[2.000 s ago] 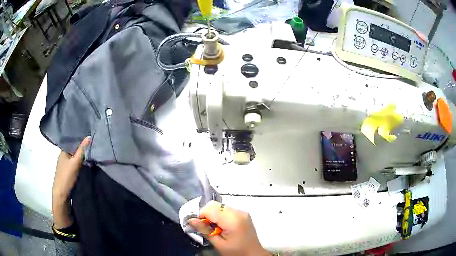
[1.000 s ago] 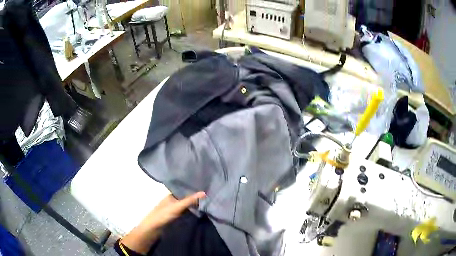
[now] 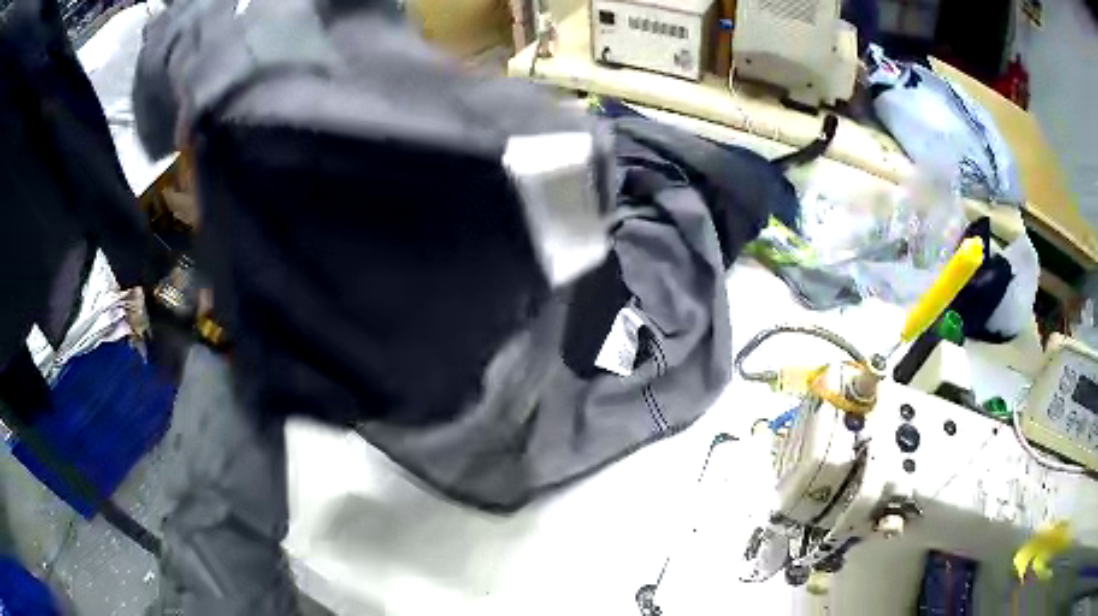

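Observation:
A dark grey garment (image 3: pixel 361 265), blurred by motion, is held up over the left and middle of the view. Its plain black inner side faces me, and a white label (image 3: pixel 560 199) shows near its right edge. A grey sleeve or leg-like part (image 3: pixel 229 517) hangs at the lower left. Grey cloth with double stitching (image 3: pixel 686 361) and a small printed white label (image 3: pixel 620 341) lies on the white table behind it. Neither of my hands can be made out. A small yellow spot, perhaps my wristband, shows at the garment's left edge. No snips are visible.
The white sewing machine (image 3: pixel 927 481) stands at the right, with a yellow-handled tool (image 3: pixel 945 289) upright on it and a dark phone (image 3: pixel 948 586) below. A blue crate (image 3: pixel 96 421) is at the left. Equipment boxes stand behind.
The garment that lay on the table has been lifted and swung up to the left, showing its black inner side and labels. My left hand, seen on it before, is no longer visible.

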